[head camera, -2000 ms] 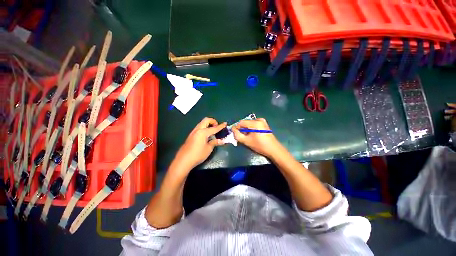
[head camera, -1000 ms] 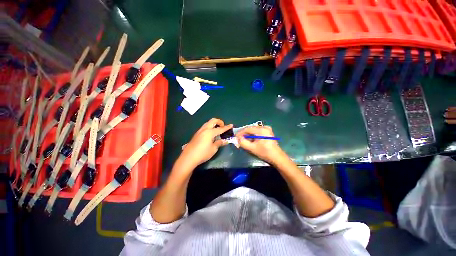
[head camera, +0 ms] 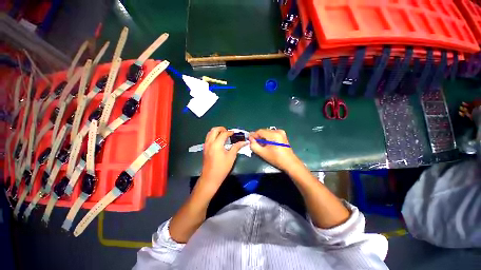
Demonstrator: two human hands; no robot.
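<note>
A wristwatch with a dark squarish case (head camera: 238, 138) is held over the green bench near its front edge. Its pale strap (head camera: 196, 148) sticks out to the left of my left hand. My left hand (head camera: 220, 150) grips the watch at the case, thumb and fingers around it. My right hand (head camera: 271, 148) is at the right side of the watch and holds a slim blue stick (head camera: 275, 143) that points right. A small white cloth (head camera: 246, 150) shows under the right fingers, beside the case. The stick's working end is hidden by the fingers.
An orange-red tray (head camera: 158, 124) with pale-strapped watches is at left. White cloths (head camera: 200, 100), a blue disc (head camera: 271, 85) and red scissors (head camera: 335, 108) lie beyond my hands. Stacked trays (head camera: 390, 23) are at back right, clear sheets (head camera: 402, 132) at right. Another person's sleeve (head camera: 445, 203) is far right.
My left hand has turned more upright, and the strap now shows out to its left. The right hand keeps the blue stick near the case. The neighbour's sleeve has moved left.
</note>
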